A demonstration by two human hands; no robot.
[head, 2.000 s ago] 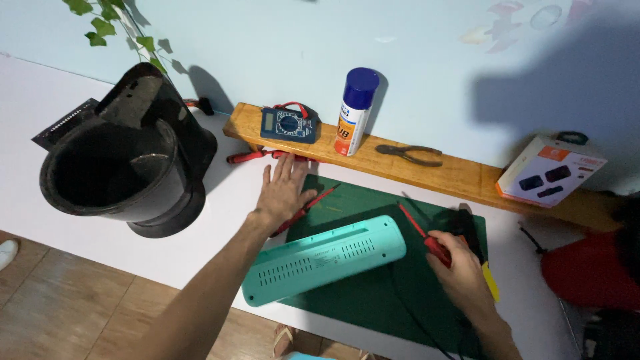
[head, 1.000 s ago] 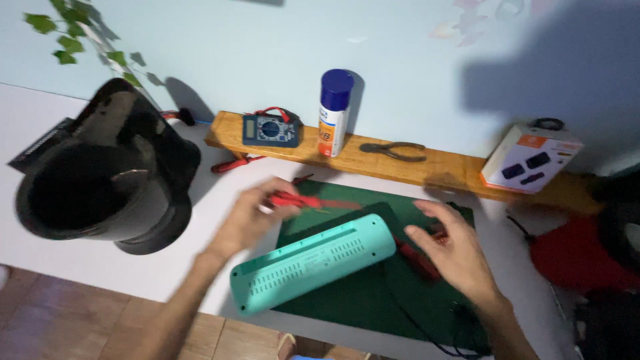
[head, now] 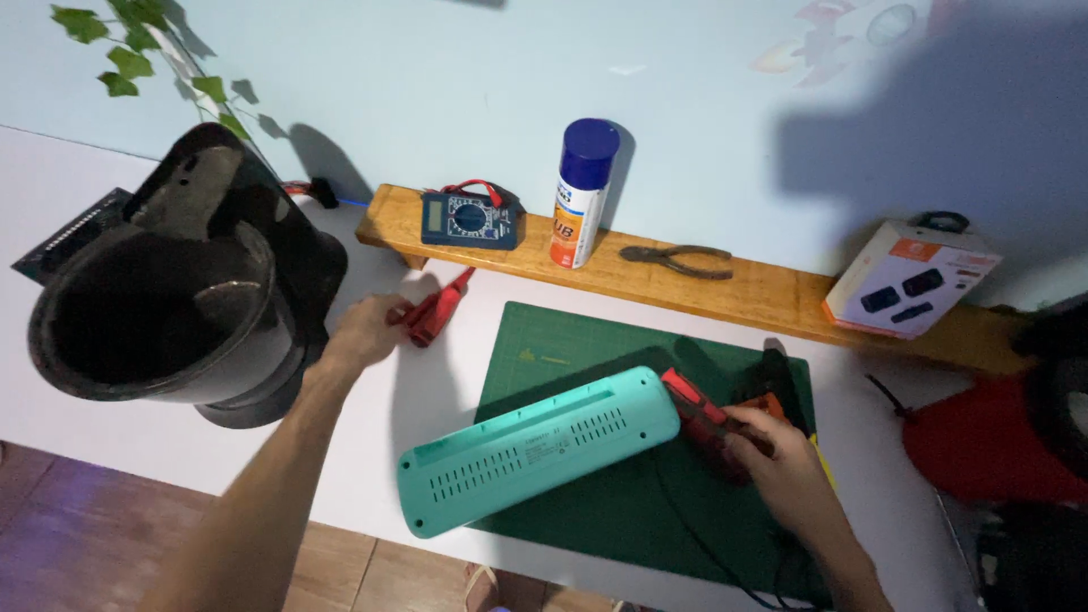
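My left hand (head: 374, 327) holds a red-handled screwdriver at the left of the white table, touching or beside another red tool (head: 442, 314); the two overlap. My right hand (head: 765, 442) has its fingers around a red tool (head: 693, 395) at the right end of a turquoise slotted plastic housing (head: 544, 450). The tool's exact kind is unclear, and part of it is in shadow. The housing lies slanted, its right part over the green cutting mat (head: 595, 535) and its left end past the mat's edge. A black cable (head: 688, 518) runs from behind the housing.
A wooden shelf (head: 765, 293) bears a digital multimeter (head: 469, 221), a spray can (head: 582, 195), pliers (head: 677, 260) and a product box (head: 909, 276). A large black container (head: 161, 314) stands left. Orange and black items (head: 769, 395) lie beyond my right hand; a red object (head: 986, 442) is farther right.
My left hand has moved left with the screwdriver, off the mat area. My right hand, open above the red tool a second ago, now has its fingers closed on it.
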